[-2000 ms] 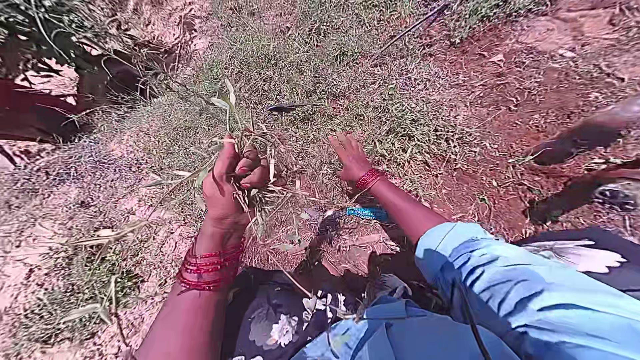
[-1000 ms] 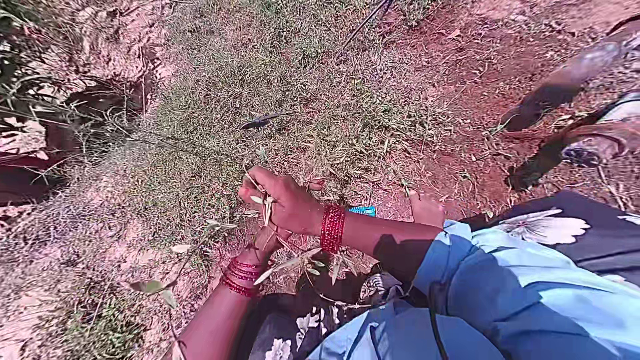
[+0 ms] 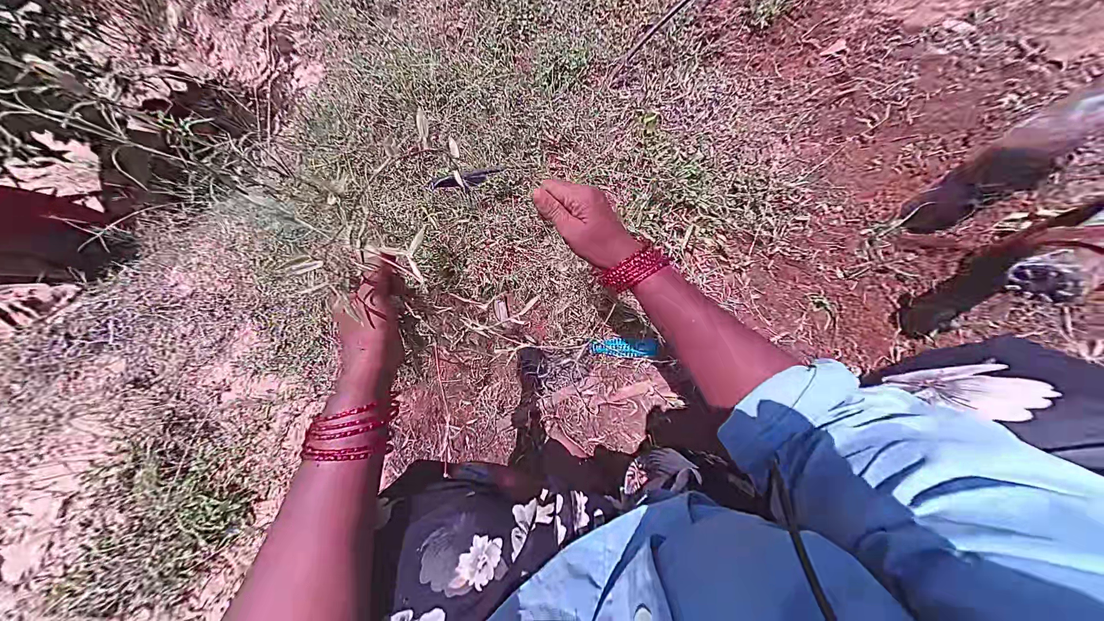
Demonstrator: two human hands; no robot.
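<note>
My left hand (image 3: 371, 323), with red bangles at the wrist, is closed around thin plant stems with pale green leaves (image 3: 341, 233); the leaves spread above and left of it. Apart from it, to the upper right, my right hand (image 3: 586, 220) is curled into a fist over the grass, and no stem shows in it. A dark, narrow, pointed object (image 3: 466, 178) lies in the grass between and above the hands; its kind is unclear. Below my right hand, a bright blue patterned strip (image 3: 623, 348) shows on the ground.
Dry branches (image 3: 147, 129) rise at the upper left beside dark hollows. A thin dark stick or cord (image 3: 651, 39) lies at the top. What look like an animal's legs (image 3: 992, 172) stand at the right on reddish soil. Dark floral cloth (image 3: 466, 552) covers my lap.
My hands were together at the stems one second ago and are now apart. The right hand has moved up and right; the left still holds leafy stems.
</note>
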